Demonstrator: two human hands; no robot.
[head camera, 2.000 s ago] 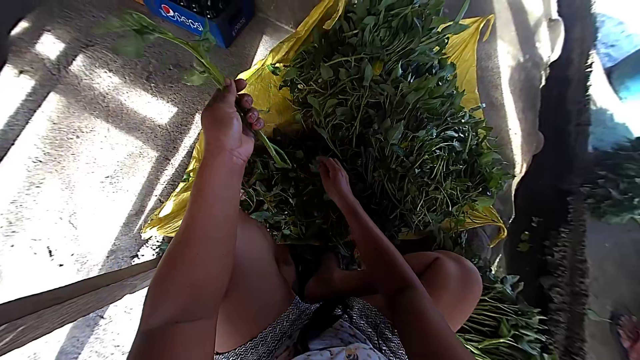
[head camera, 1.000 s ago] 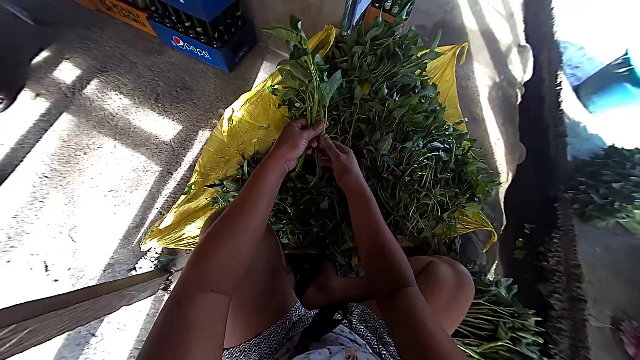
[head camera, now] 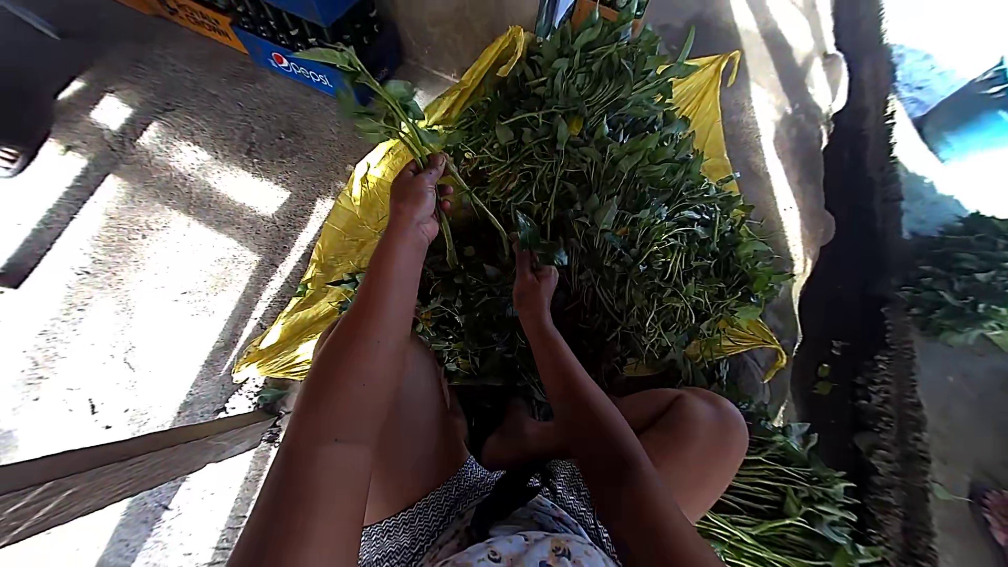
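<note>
My left hand [head camera: 423, 197] is closed around a few leafy green stems [head camera: 394, 110], whose leaves point up and to the left. Their cut ends hang below the fist over the dark middle of the pile. Lower and to the right, my right hand [head camera: 535, 283] has a dark green leaf [head camera: 531, 236] at its fingertips, probably pinched. Beyond both hands lies a large heap of leafy greens [head camera: 614, 157] on a spread yellow plastic sheet [head camera: 346, 205]. The sheet's edges show on the left, at the top and at the lower right.
Blue and orange bottle crates [head camera: 287, 67] stand at the upper left. A bundle of stems [head camera: 780, 504] lies beside my knee at lower right. More greens [head camera: 961, 276] and a blue container [head camera: 969, 118] are past the dark channel [head camera: 850, 236]. A wooden beam [head camera: 134, 465] crosses the lower left.
One second ago my hands were together at an upright bunch of greens. Now they are apart, the left up and to the left with stems, the right lower with a leaf.
</note>
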